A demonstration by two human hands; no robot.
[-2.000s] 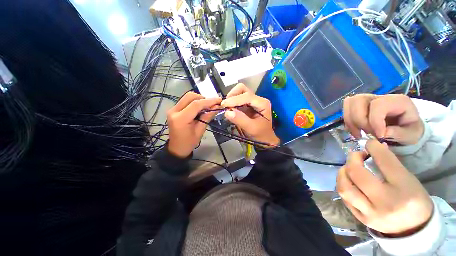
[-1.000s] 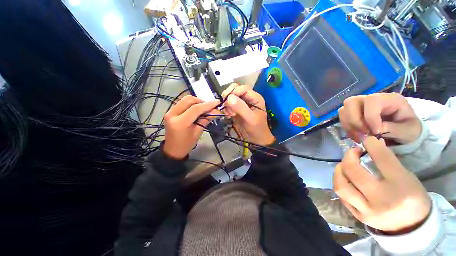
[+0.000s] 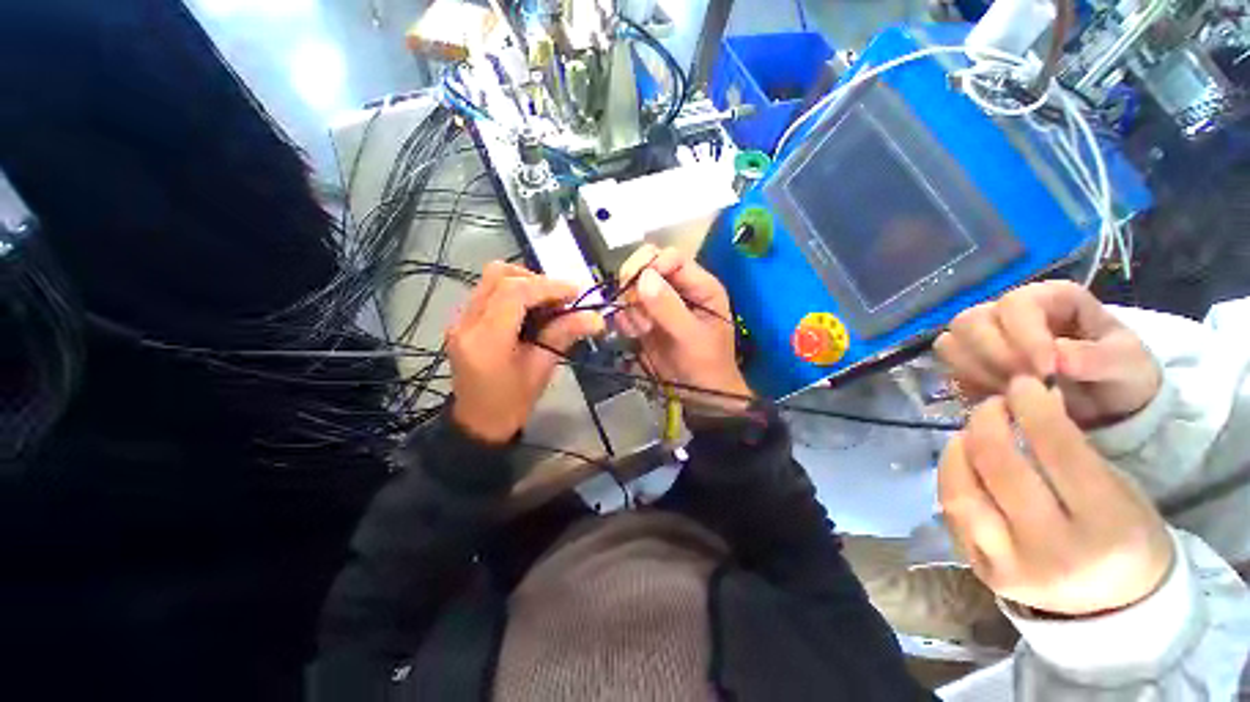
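Note:
My left hand [image 3: 510, 343] and my right hand [image 3: 681, 318] are close together in front of the machine arm [image 3: 559, 261]. My left hand pinches thin black cables [image 3: 546, 329]. My right fingertips hold a cable end [image 3: 633, 280] that curves up between the two hands. The tips are small and blurred, so I cannot tell whether they are stripped. More black cable passes below my right hand toward the right. A yellow-handled tool [image 3: 672, 418] shows partly below my right hand.
A large black cable bundle [image 3: 165, 302] fills the left. A white machine cover [image 3: 658, 206] stands behind my hands. The blue control box [image 3: 768, 295] with touchscreen [image 3: 884, 206] and red emergency stop button [image 3: 814, 342] is at right. Another person's hands [image 3: 1049, 480] hold something small at far right.
My hands have moved slightly apart, and the cable between them now forms a small loop. The other person's hands have come closer together at the fingertips. The view has shifted slightly.

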